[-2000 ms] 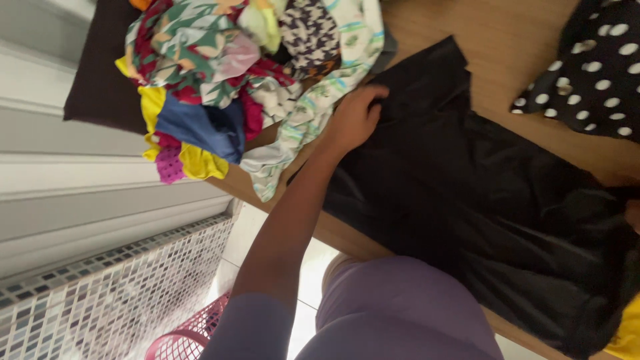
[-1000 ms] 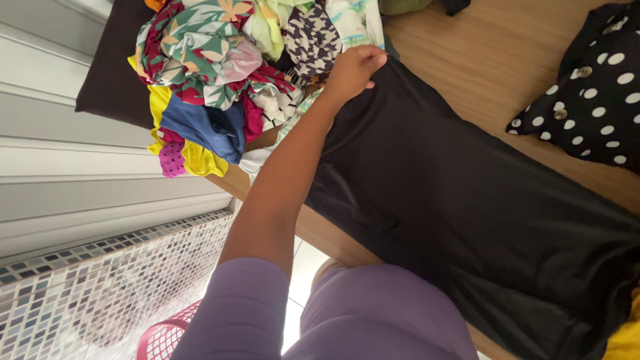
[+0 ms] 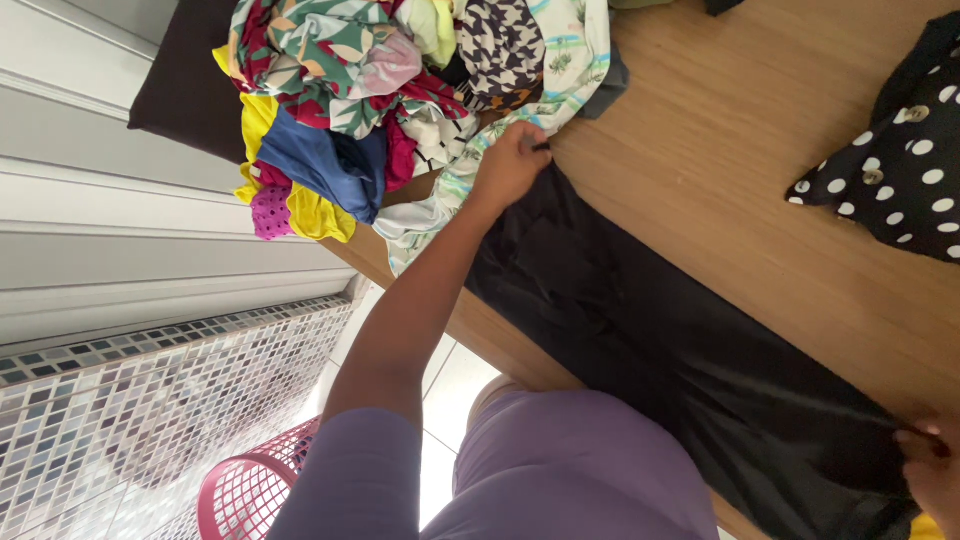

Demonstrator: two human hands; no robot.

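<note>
A black garment (image 3: 675,330) lies stretched diagonally over a wooden table (image 3: 720,127). My left hand (image 3: 517,161) pinches its upper-left corner between thumb and fingers, beside a white garment with a palm-tree print (image 3: 570,60). At the lower right edge of the view, my right hand (image 3: 930,457) grips the other end of the black cloth; part of that hand is cut off by the frame. Folds and wrinkles run along the cloth between the two hands.
A heap of colourful clothes (image 3: 337,67) sits at the upper left, partly on a dark brown panel (image 3: 187,82). A black polka-dot garment (image 3: 900,172) lies at the right. Below the table's edge stands a pink plastic basket (image 3: 247,480), near a mosaic-tiled wall (image 3: 150,427).
The black cloth, broader on the table before, now lies as a narrower strip. My left hand has moved down from its place a second ago, and my right hand has come into fuller view.
</note>
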